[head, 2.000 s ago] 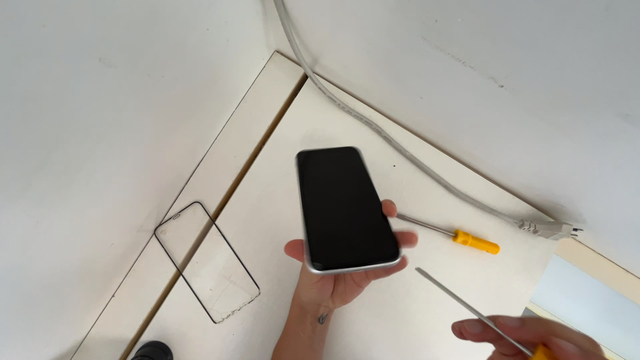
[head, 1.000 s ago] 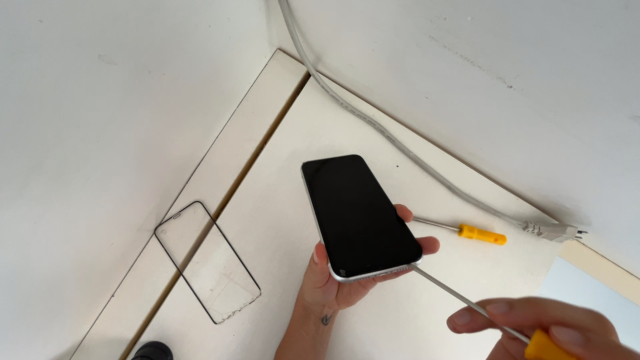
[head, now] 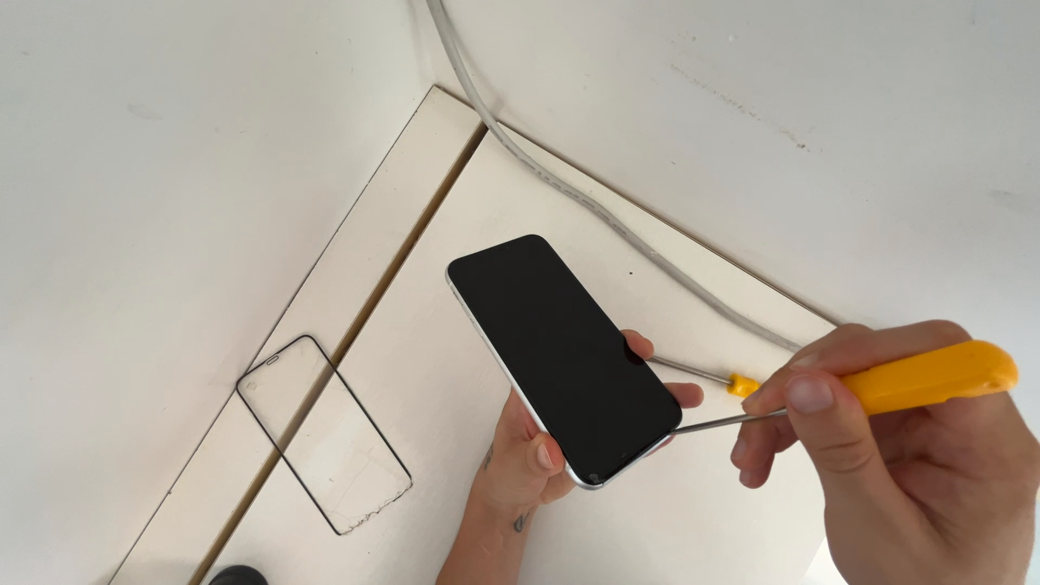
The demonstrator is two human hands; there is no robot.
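My left hand (head: 528, 455) holds a smartphone (head: 561, 349) with a dark screen and silver frame, screen up and tilted. A small chip shows at the screen's lower corner. In my right hand (head: 886, 439) is a screwdriver with a yellow handle (head: 934, 378); its thin metal shaft (head: 719, 423) reaches the phone's lower right edge near the corner. Whether the tip is inside the edge cannot be told. Behind the phone and my fingers lies a second screwdriver (head: 741, 385), its yellow handle partly hidden by my right hand.
A cracked clear screen protector with a black border (head: 370, 418) lies at the left, across a dark gap in the white tabletop (head: 455, 325). A grey cable (head: 597, 210) runs along the wall. Part of a round black object (head: 238, 576) shows at the lower left edge.
The phone has turned and its lower end has moved right. My right hand has come up with the screwdriver, whose shaft was apart from the phone two seconds ago and is now at its edge.
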